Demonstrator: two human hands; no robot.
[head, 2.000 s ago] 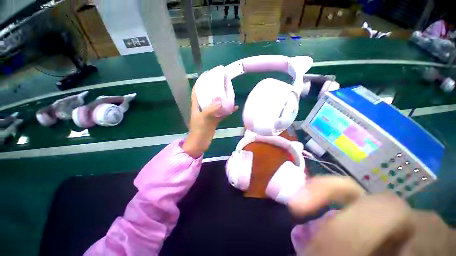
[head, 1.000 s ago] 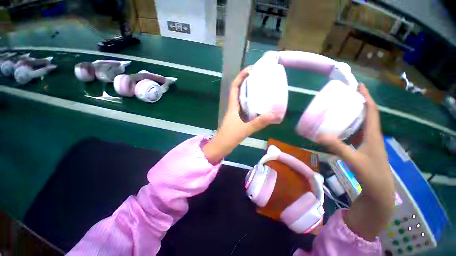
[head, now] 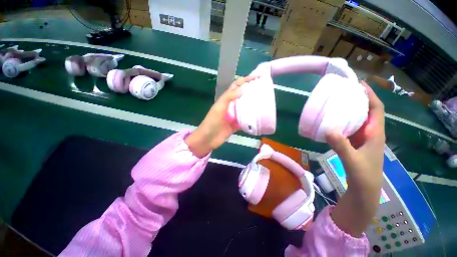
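A pink and white cat-ear headphone point(head: 336, 106) is held up in the air by both my hands, its headband arching on top. My left hand point(head: 219, 118) grips the left ear cup from its outer side. My right hand point(head: 365, 150) grips the right ear cup, thumb on its lower front and fingers behind its outer side. A reddish glow shows at both cups near my hands. A second cat-ear headphone point(head: 294, 207) lies on the orange board point(head: 276, 186) below. The blue-and-white tester point(head: 408, 201) stands at the right, its screen partly hidden behind my right hand and forearm.
A black work mat point(head: 90, 190) lies under my arms, with a thin black cable on it. Several headphones point(head: 145, 86) lie on the green conveyor belt point(head: 193, 108) beyond. An upright post point(head: 233, 50) stands at the belt. White cables lie beside the tester. A fan and cartons stand behind.
Two seconds ago my right hand was low and blurred, off the raised headphone; it now holds the right cup. Since one second ago, the cups have turned slightly and a reddish glow shows on them.
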